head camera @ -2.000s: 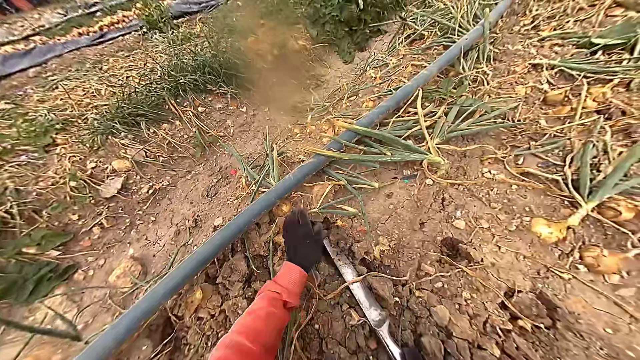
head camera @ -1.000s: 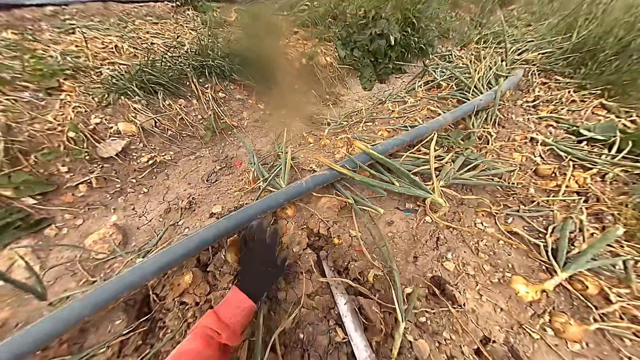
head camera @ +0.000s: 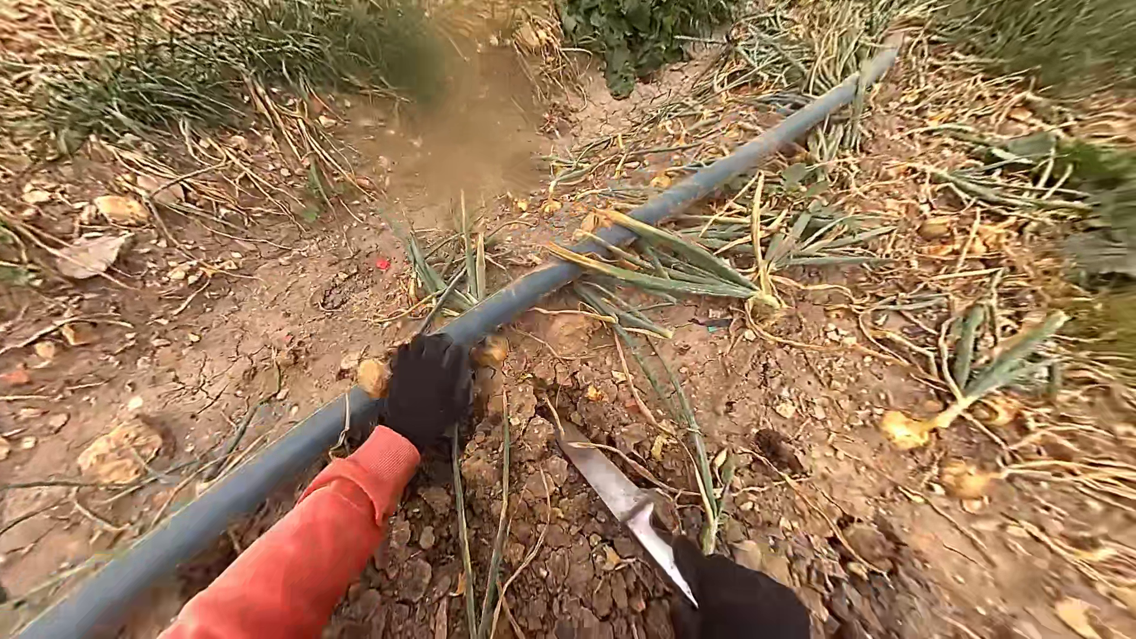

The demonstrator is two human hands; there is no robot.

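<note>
My left hand (head camera: 428,390), in a black glove below a red-orange sleeve, lies over the grey-blue pipe (head camera: 524,297). An onion bulb (head camera: 374,377) shows at its left edge, and another onion bulb (head camera: 491,351) lies just right of the fingers; whether the hand grips either is hidden. At the bottom, my right hand (head camera: 741,590), also black-gloved, is closed on the near end of a long metal blade tool (head camera: 621,497). The blade's far tip touches the loose soil. Long green onion leaves (head camera: 697,426) lie right of the blade.
The pipe runs diagonally from lower left to upper right. Pulled onions (head camera: 905,429) with leaves lie at the right, and more onion tops (head camera: 674,266) drape over the pipe. Stones (head camera: 120,451) dot the cracked soil at the left. Grassy plants (head camera: 195,71) stand at the upper left.
My left hand has moved from the soil beside the pipe onto the pipe. My right hand, out of view a second ago, now shows on the blade tool.
</note>
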